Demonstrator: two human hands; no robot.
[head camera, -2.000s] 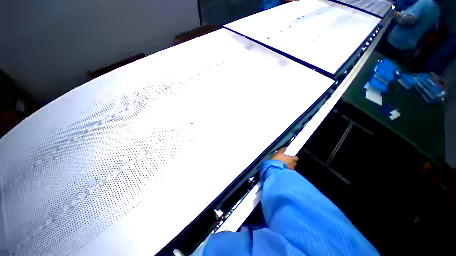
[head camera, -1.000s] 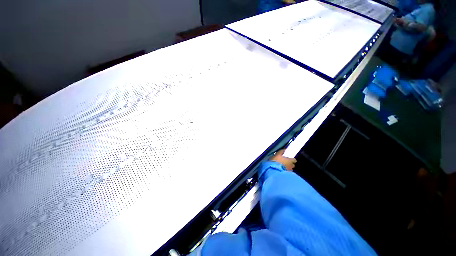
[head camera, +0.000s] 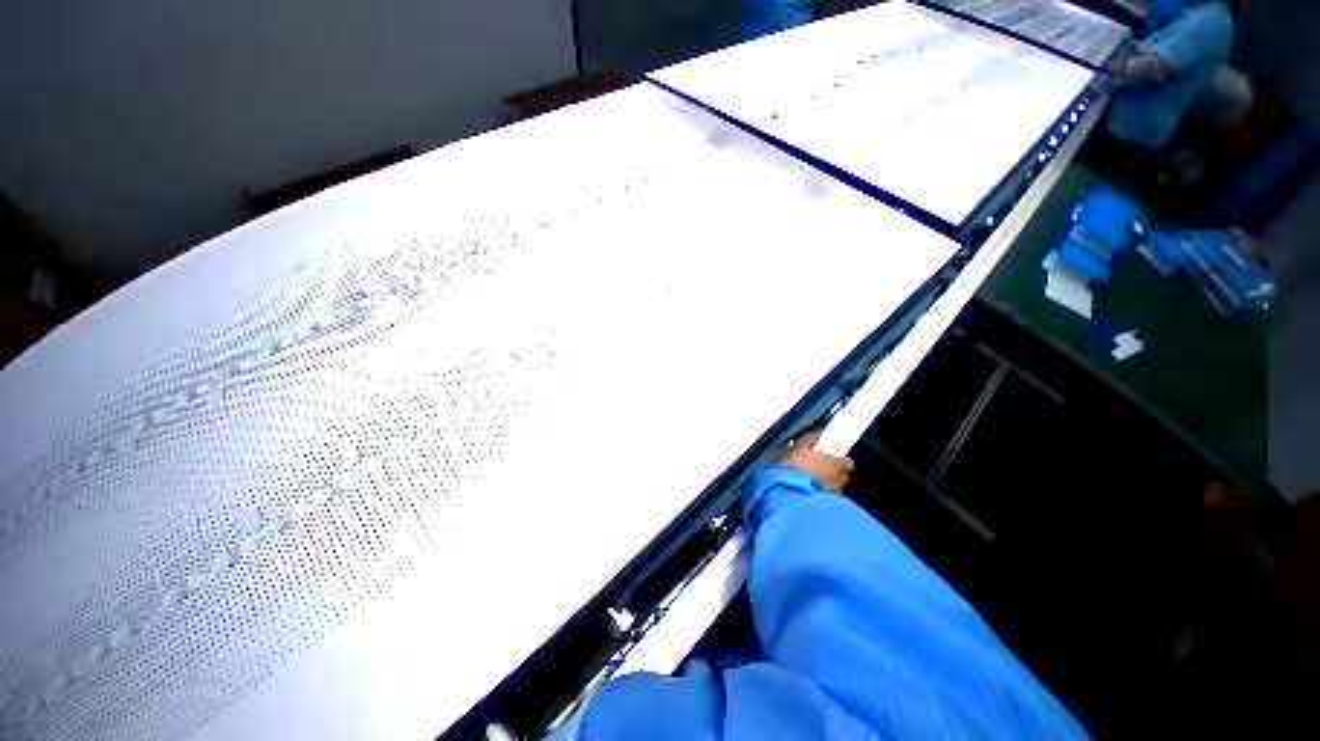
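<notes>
A large bright white panel (head camera: 579, 362) lies flat on the conveyor. Rows of fine dark dots show over its left part, and a dark border runs along its near edge. The long silver side rail (head camera: 905, 356) runs beside it. My right hand (head camera: 821, 465), bare below a blue sleeve, is on this rail with its fingers curled over it; part of the hand is hidden by the cuff. My left hand is not in view; only a fold of blue cloth shows at the bottom edge.
A second white panel (head camera: 898, 109) lies beyond a dark gap, with a greyer panel (head camera: 1050, 26) farther on. Small shiny roller ends (head camera: 623, 623) line the rail. At right, a green-topped bench (head camera: 1173, 384) bears blue and white packets (head camera: 1103, 232). A person in blue (head camera: 1180, 73) stands at the far end.
The person at the far end has shifted posture, with an arm now nearer the rail. The view has shifted slightly; my right hand stays on the rail and the panels look unmoved.
</notes>
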